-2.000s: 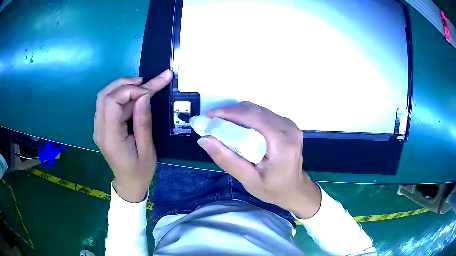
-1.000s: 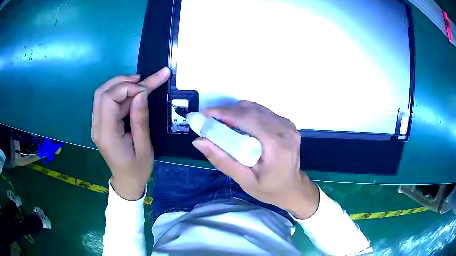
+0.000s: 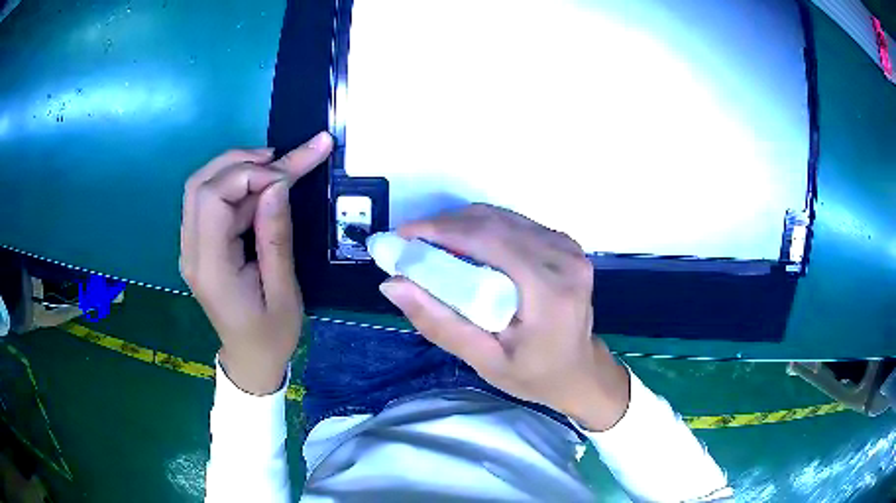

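Note:
A display panel [image 3: 589,118] with a bright white face and black border lies on the green bench. A small white-silver corner piece [image 3: 354,211] sits in the black cutout at its near left corner. My right hand [image 3: 511,295] holds a white squeeze bottle [image 3: 447,282] tilted, its dark tip at the lower part of the corner piece. My left hand [image 3: 246,246] is at the panel's left border, index fingertip on the edge above the cutout, other fingers curled, holding nothing that I can see.
The green bench [image 3: 128,128] extends both sides of the panel. A second small fitting [image 3: 795,239] is at the near right corner. A rail with a red mark [image 3: 881,44] is at far right. A blue object [image 3: 100,297] and yellow-black floor tape [image 3: 147,356] lie beyond the near edge.
The bottle tip has shifted slightly over the corner piece, a little lower than one second ago. My left hand has hardly moved. A shoe seen at lower left is gone from view.

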